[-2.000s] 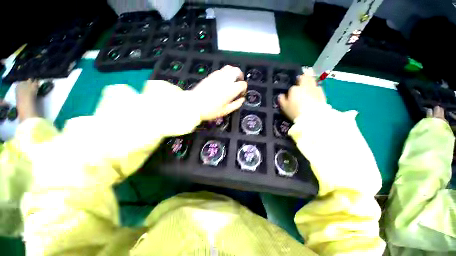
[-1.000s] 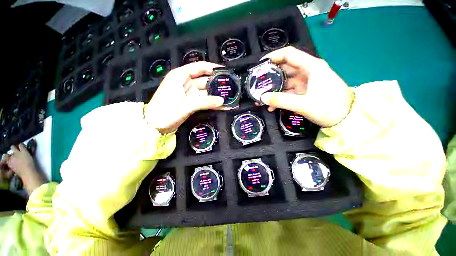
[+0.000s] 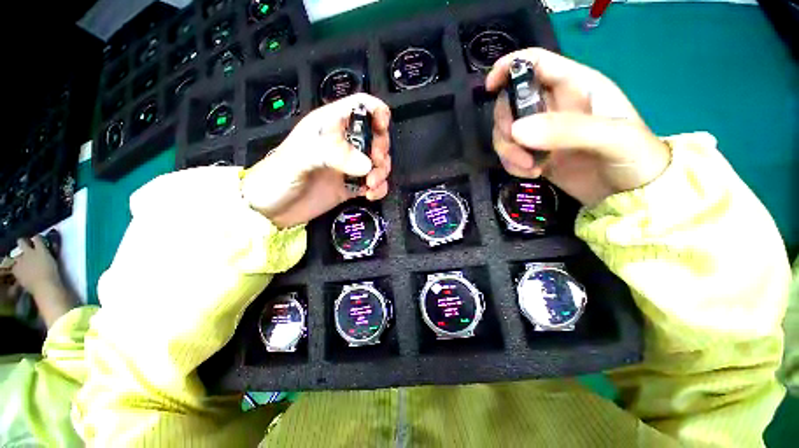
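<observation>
My left hand [image 3: 320, 157] holds a strapless watch unit [image 3: 358, 140] on edge, its side towards me and its face not visible. My right hand [image 3: 578, 127] holds a second watch unit [image 3: 526, 94] the same way, thumb on its side. Both are raised above the black foam tray [image 3: 394, 372]. An empty tray pocket [image 3: 427, 144] shows between the hands. Nearer pockets hold watches with lit text screens, such as one silver-rimmed watch [image 3: 451, 304]. The farthest row holds more watches, two or more partly hidden by my hands.
A second foam tray [image 3: 109, 162] of watches lies behind at the left, with white paper [image 3: 131, 10] at its far edge. A red object [image 3: 597, 10] lies on the teal mat [image 3: 675, 83]. A coworker's hand [image 3: 37, 267] is at the far left.
Both hands have moved apart. The two watches, face up between them a second ago, are now turned on edge. Two seconds ago both hands were reaching to the tray's far part.
</observation>
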